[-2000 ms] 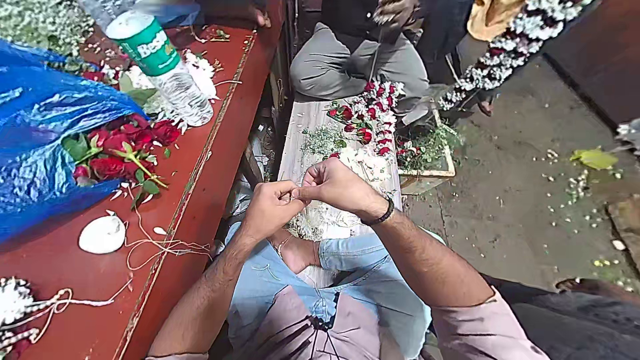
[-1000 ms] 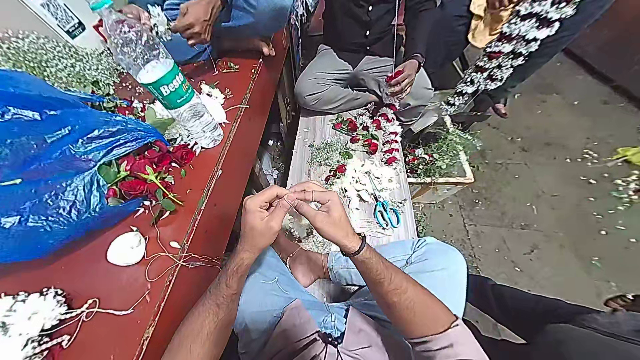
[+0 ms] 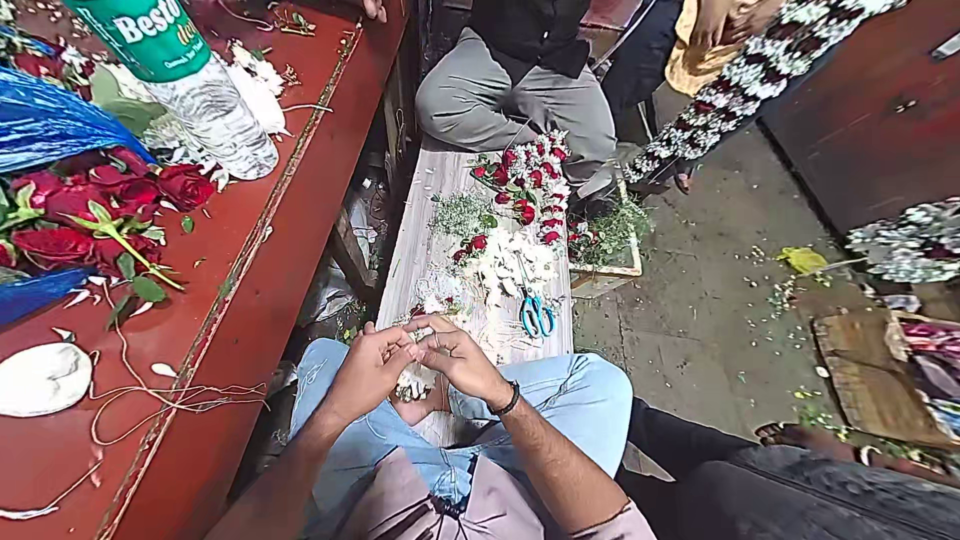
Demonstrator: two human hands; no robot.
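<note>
My left hand and my right hand meet at the fingertips above my lap. Something small and thin, perhaps thread, seems pinched between them, but it is too fine to make out. Just beyond, on a pale wooden plank, lie loose white petals and a pair of scissors with blue handles. Sprigs of small white filler flowers and red roses lie farther along it, by a red and white garland. White flowers show below my hands.
On the red table at left are a plastic bottle, roses, blue plastic, a round white object and loose thread. A person sits cross-legged opposite. A crate of greenery and a long garland are at right.
My hands stay together at the fingertips, with the fingers differently bent. The seated person's hand, on the red flowers one second ago, is no longer seen there. The view has shifted.
</note>
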